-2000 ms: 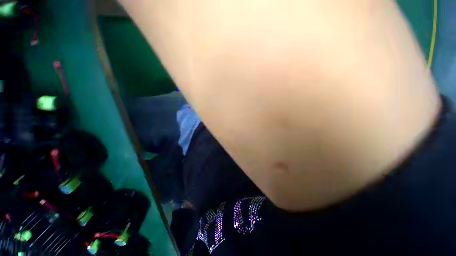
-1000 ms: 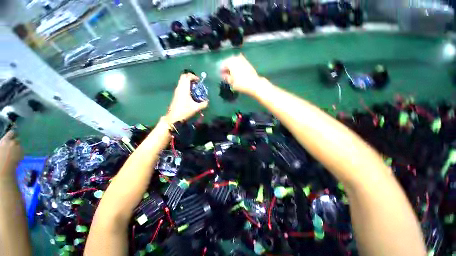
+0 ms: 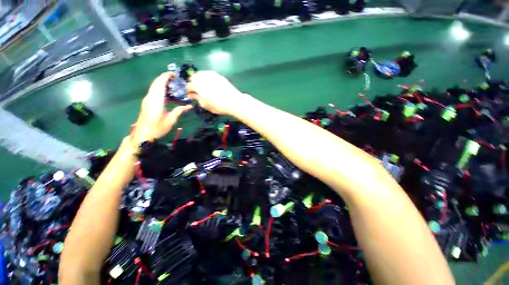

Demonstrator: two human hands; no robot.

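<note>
My left hand point(image 3: 159, 108) holds a silver-blue round wired unit point(image 3: 177, 88) above the green bench top, its thumb spread below the unit. My right hand point(image 3: 212, 92) is closed at the right side of the unit, its fingers touching or very near it. A dark part point(image 3: 187, 70) shows between the hands at the top; which hand holds it is unclear. Below my hands lies a large heap of black housings point(image 3: 223, 181) with red leads and green-teal end pieces. The picture is blurred.
Silver-blue round units point(image 3: 36, 200) are heaped at the left. A pale metal post point(image 3: 42, 139) crosses the left side. A lone black part point(image 3: 79, 112) lies on the green bench point(image 3: 268, 72). A joined unit point(image 3: 388, 68) lies at the right. More black parts point(image 3: 223, 19) line the ledge opposite.
Two seconds ago an arm filled the view. Since one second ago, my hands have come together at the round unit, and the view has shifted right. The neighbour's arm at the left is out of view.
</note>
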